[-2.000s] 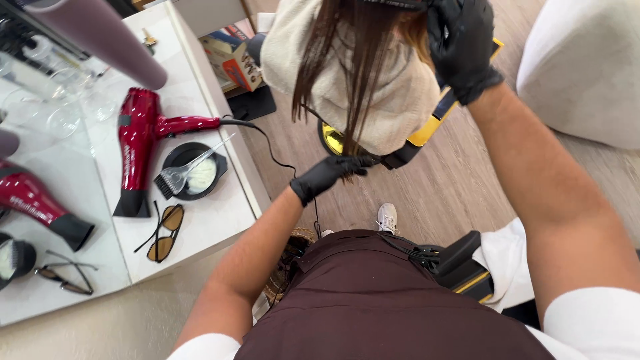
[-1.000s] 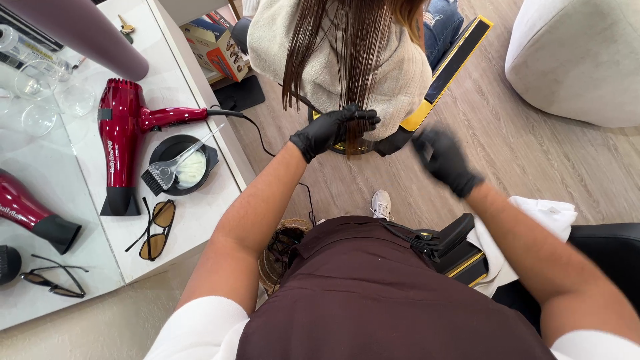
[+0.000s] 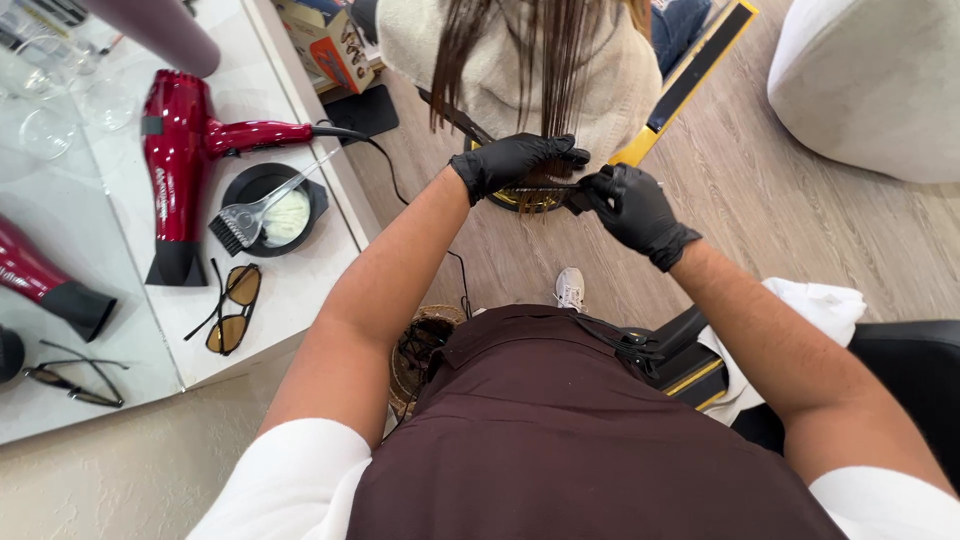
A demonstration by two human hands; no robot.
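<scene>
A seated person's long dark wet hair (image 3: 562,67) hangs down over a beige towel (image 3: 622,97). My left hand (image 3: 517,161), in a black glove, grips a section of this hair near its ends, the strands passing between the fingers. Just to the right and below, my right hand (image 3: 637,206), also black-gloved, holds a dark comb (image 3: 544,187) whose teeth lie across the hair ends beneath my left fingers. The far end of the comb reaches under the left hand's wrist side. What else the right fingers cover I cannot tell.
At left, a white counter (image 3: 300,300) bears a red hair dryer (image 3: 176,165), a black bowl (image 3: 301,225) of white cream with a tint brush (image 3: 255,214), and sunglasses (image 3: 234,307). A black cord (image 3: 390,169) hangs off its edge. A yellow-and-black chair armrest (image 3: 694,71) juts out right of the person.
My left hand has slid lower along the hair since one second ago. My right hand was at the top of the hair, came down blurred, and is now beside the left with the comb at the ends.
</scene>
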